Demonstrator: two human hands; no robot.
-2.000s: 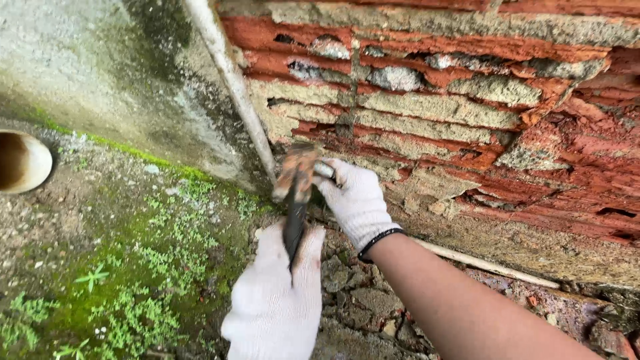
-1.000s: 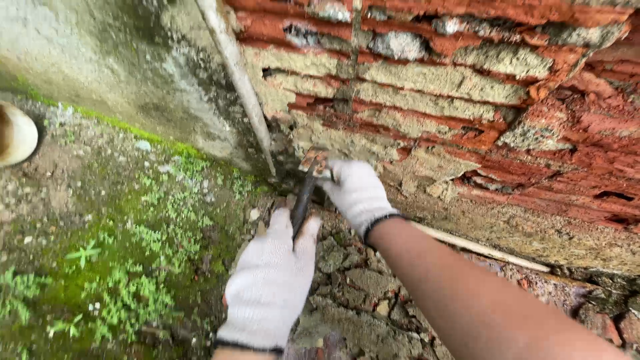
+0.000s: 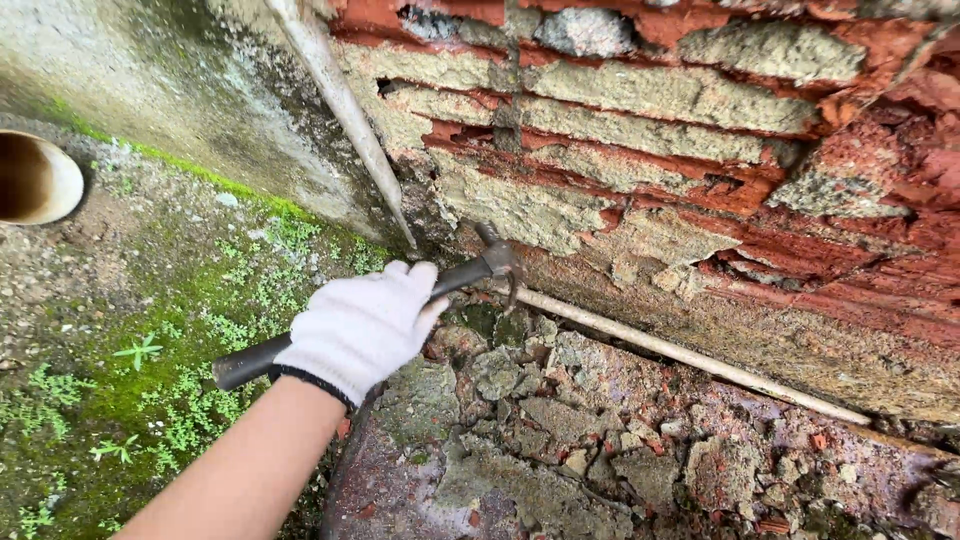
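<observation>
My left hand (image 3: 360, 322), in a white knit glove with a dark cuff, is closed around the dark handle of a claw hammer (image 3: 461, 276). The handle's butt sticks out behind the glove to the lower left. The hammer's head is up and to the right of the glove, at the foot of the rough brick wall (image 3: 645, 135), close to the corner; whether it touches the wall I cannot tell. My right hand is out of view.
A thin pale pipe (image 3: 341, 105) slants down to the corner beside a stained plaster wall (image 3: 202, 97). Another pale rod (image 3: 675, 352) lies along the brick wall's foot. Broken mortar and brick rubble (image 3: 555, 450) covers the ground. An open pipe end (image 3: 64, 184) is at left, near mossy ground (image 3: 172, 360).
My right hand was near the hammer's head in the earlier frames and has left the view. The hammer, earlier steeper, now slants up to the right in my left hand.
</observation>
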